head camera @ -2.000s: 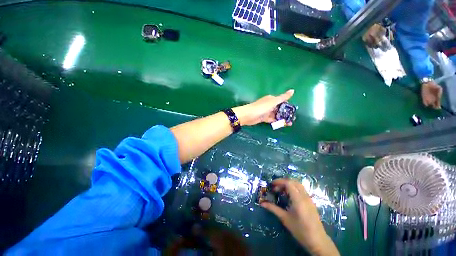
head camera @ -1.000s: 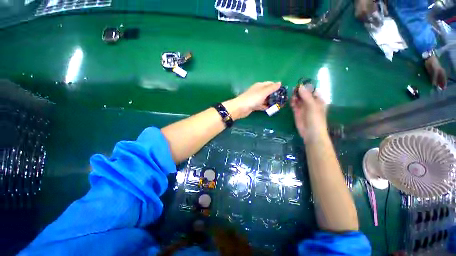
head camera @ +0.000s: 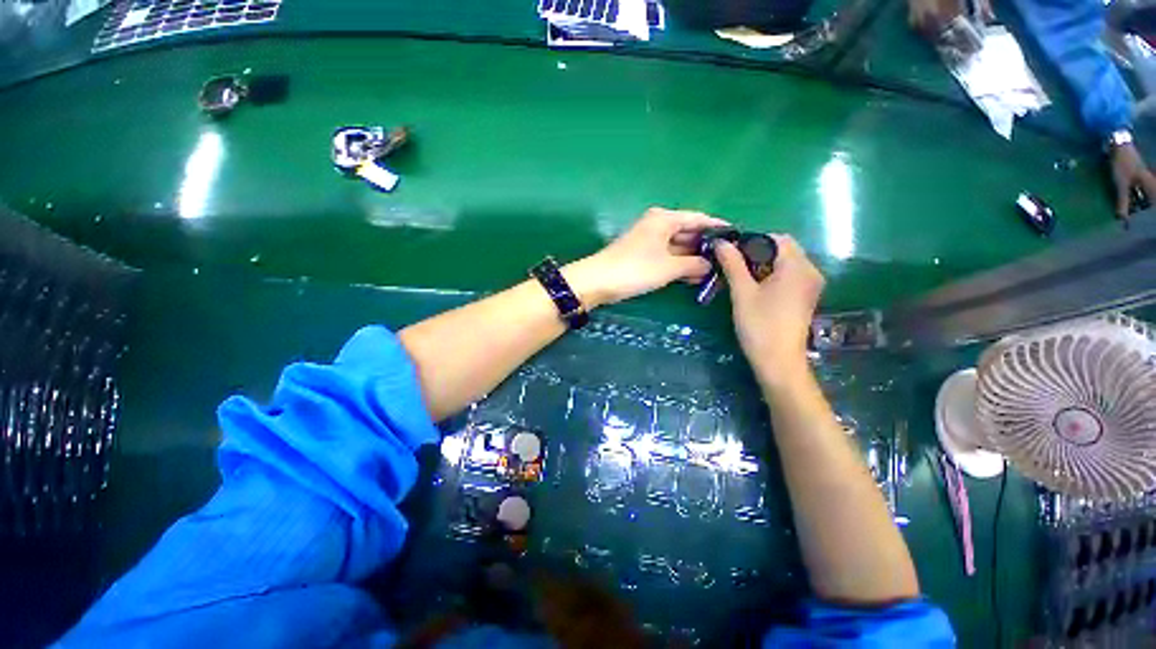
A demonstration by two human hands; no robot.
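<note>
My left hand [head camera: 666, 254] holds a small dark watch housing [head camera: 714, 241] with a white tab [head camera: 707, 289] hanging from it, above the belt's near edge. My right hand [head camera: 776, 289] holds a round dark cover [head camera: 759, 252] right beside the housing; the two hands meet. Whether the parts touch is hidden by the fingers. Below the hands lies a clear blister tray [head camera: 659, 463]. Two pale round modules with orange-gold parts sit at its left side, an upper one [head camera: 525, 446] and a lower one [head camera: 512, 514].
On the green belt [head camera: 507, 127] lie two partly assembled units at left [head camera: 361, 148] and a dark piece [head camera: 1034, 213] at right. A white fan [head camera: 1075, 425], pink tool [head camera: 960, 514] and metal post [head camera: 1014, 294] are at right. Stacked trays [head camera: 57, 418] stand left. Another person's hand [head camera: 1128, 178] is upper right.
My right hand has moved from the tray up to my left hand with the round part, now turned dark side up. The belt units have shifted left in view.
</note>
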